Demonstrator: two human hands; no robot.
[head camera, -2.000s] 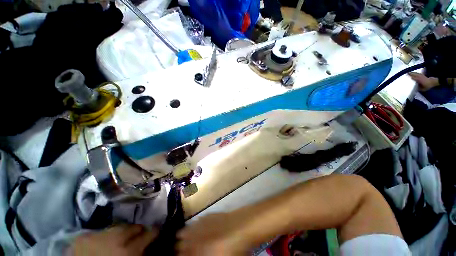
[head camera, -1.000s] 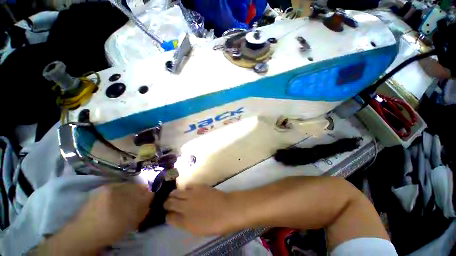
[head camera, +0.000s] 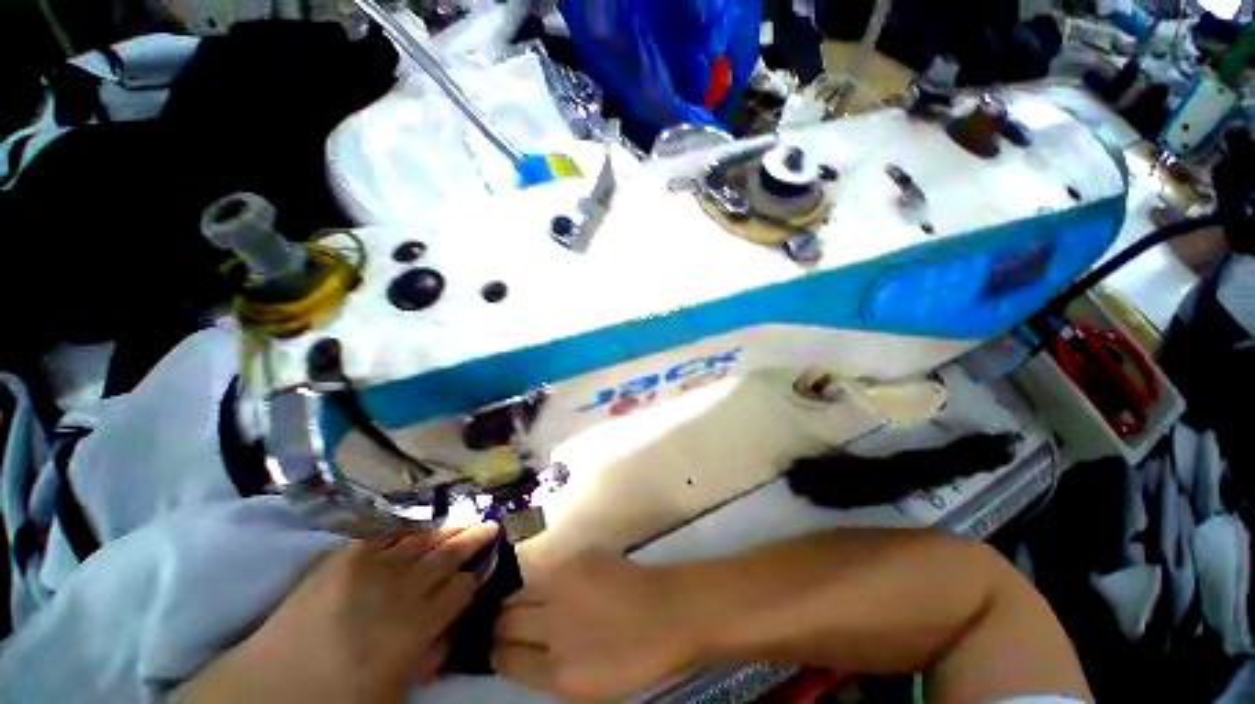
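A narrow black strip (head camera: 482, 612) runs from the presser foot (head camera: 512, 512) towards me, between my two hands. My left hand (head camera: 379, 605) lies flat on the cloth just left of the strip, its fingertips close to the foot. My right hand (head camera: 585, 626) is at the strip's right edge, fingers curled, apparently pinching it; the fingertips are partly hidden. Pale grey cloth (head camera: 165, 578) is draped left of the needle and under my left forearm. The white sewing machine (head camera: 647, 303) with a blue band stands across the view. The needle itself cannot be made out.
A black fuzzy strip (head camera: 902, 470) lies on the bed at the right. A pale side tray (head camera: 1149, 433) holds red-handled tools or cord. A lamp with a blue head (head camera: 544, 168) stands behind the machine. A yellow-wrapped thread post (head camera: 289, 282) rises at the head's left end. Dark cloth fills the left background.
The view has shifted. My left hand has come from a blurred, raised pose to lying flat with fingers spread by the foot. My right hand stays beside the strip. More grey cloth shows at left.
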